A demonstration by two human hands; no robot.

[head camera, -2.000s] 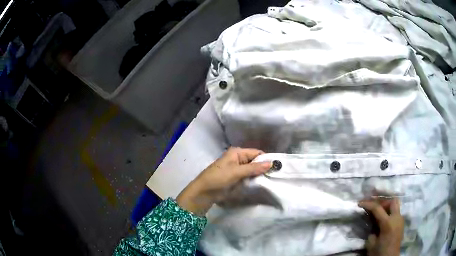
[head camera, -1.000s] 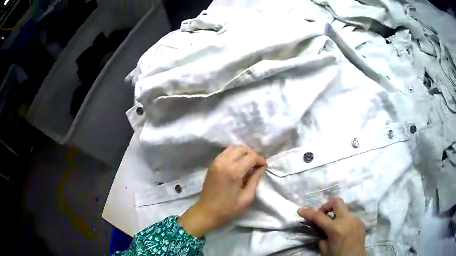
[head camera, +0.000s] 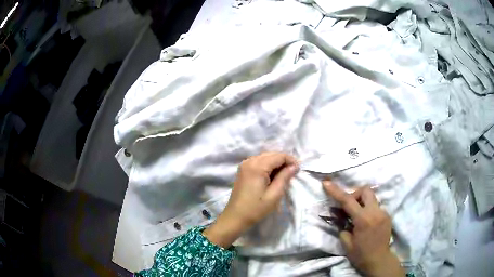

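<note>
The off-white jacket (head camera: 271, 119) lies spread in front of me, its front placket (head camera: 374, 157) running across it with round metal buttons. My left hand (head camera: 265, 184) pinches the placket edge between thumb and fingertips near the middle. My right hand (head camera: 363, 216) is just to its right, over the cloth, index finger extended toward the placket edge. Small dark pointed snips (head camera: 331, 219) stick out from the right palm; most of the tool is hidden by the fingers.
A large white bin (head camera: 105, 116) with dark cloth stands at the left. A corner of the white tabletop (head camera: 125, 238) shows at lower left. Other crumpled greyish jackets (head camera: 460, 54) lie at the far right.
The placket's pinched point has shifted slightly right and up with my left hand. My right hand has moved up toward the placket edge, and the snips' tip now shows. The view has shifted.
</note>
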